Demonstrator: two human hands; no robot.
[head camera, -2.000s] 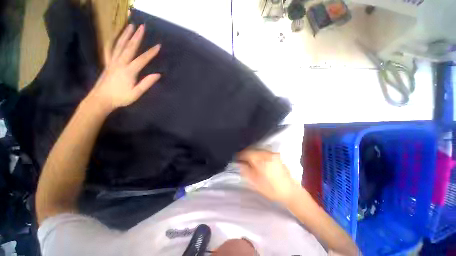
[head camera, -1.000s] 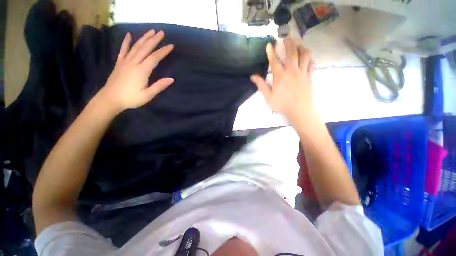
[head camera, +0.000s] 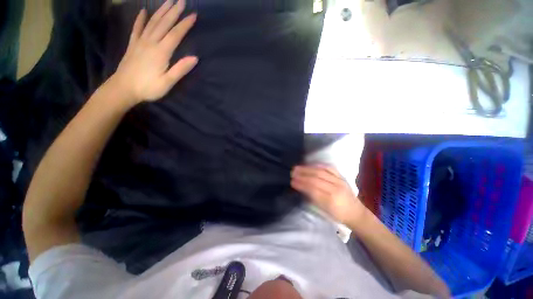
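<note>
The black garment (head camera: 234, 117) is spread over the machine table and hangs down over the lap. My left hand (head camera: 151, 61) lies flat on its upper left part, fingers spread and holding nothing. My right hand (head camera: 324, 190) is at the garment's lower right edge, just below the table edge. Its fingers are together on the cloth edge, and the thumb is hidden; it appears to pinch the edge. The needle area is not clearly visible.
Scissors with brass-coloured loops (head camera: 490, 87) lie on the white table (head camera: 374, 96) at right. A blue plastic basket (head camera: 429, 146) stands below the table at right, with dark cloth inside. A brown board (head camera: 36, 35) shows at upper left.
My right hand first moved up onto the table beside the cloth, then back down to the lap edge. The garment's right edge now runs nearly straight down to it. My left hand stays flat on the cloth.
</note>
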